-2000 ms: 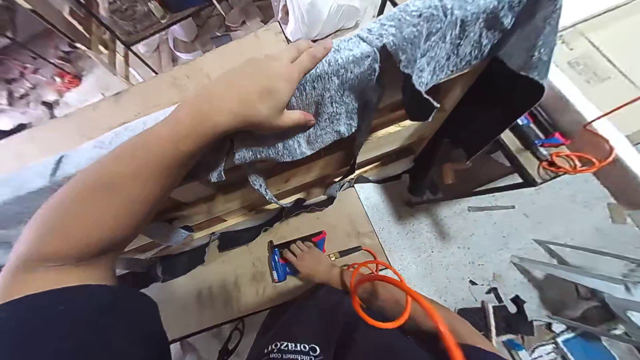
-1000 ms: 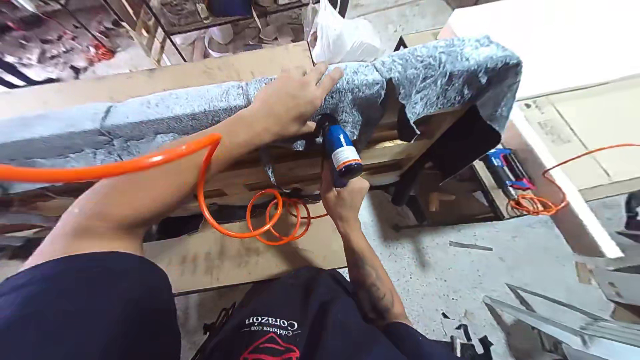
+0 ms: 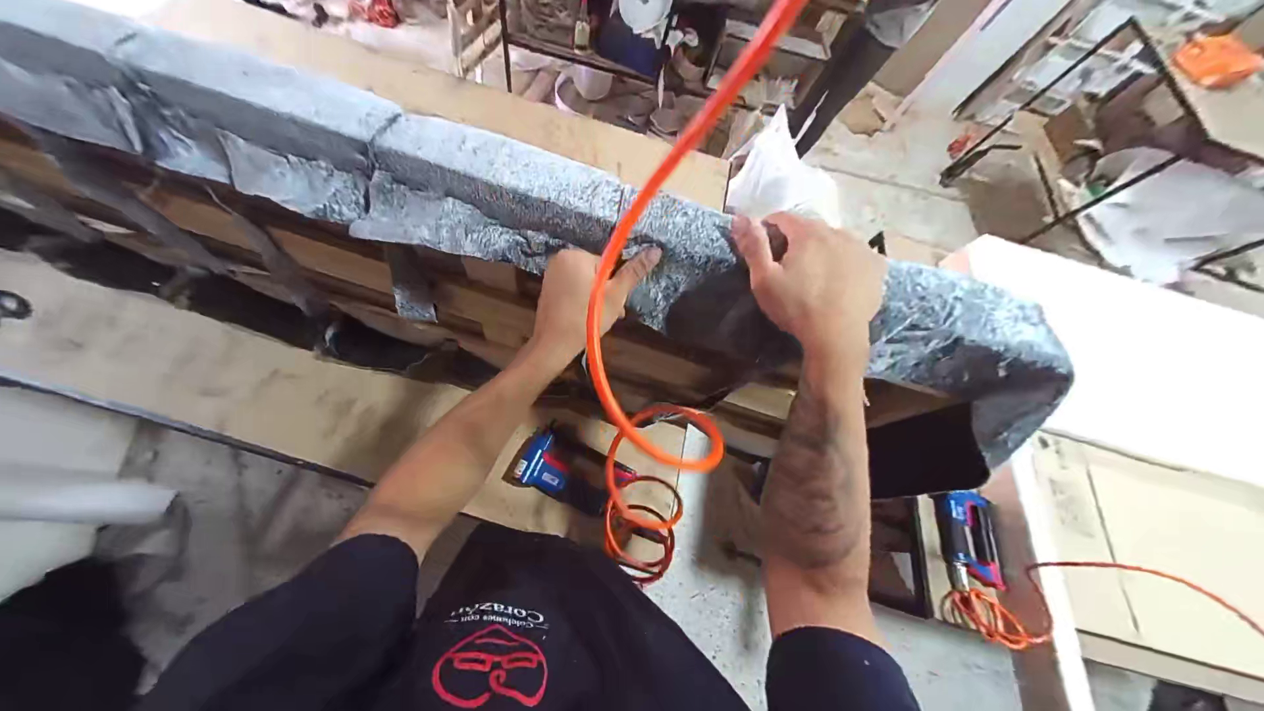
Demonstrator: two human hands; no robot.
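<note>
A long wooden furniture frame wrapped in grey-blue upholstery fabric (image 3: 494,168) runs across the view, its fabric edge hanging over the near side. My left hand (image 3: 583,296) grips the loose fabric edge, thumb on the cloth. To its right, my right hand (image 3: 815,276) is curled on the padded top edge, its fingers closed on the fabric. A blue pneumatic staple gun (image 3: 553,469) lies on the board below my left hand. Its orange coiled air hose (image 3: 642,425) loops up between my hands and passes in front of the fabric.
A second blue staple gun (image 3: 968,538) with an orange hose rests at the right, beside a white panel (image 3: 1136,346). A white plastic bag (image 3: 785,178) stands behind the frame. Metal-framed tables and scraps fill the back. A person's leg (image 3: 849,74) shows at the top.
The staple gun that my right hand held up at the fabric one second ago now lies on the board. My right hand has moved onto the padded edge, and my left hand has shifted to the loose fabric edge.
</note>
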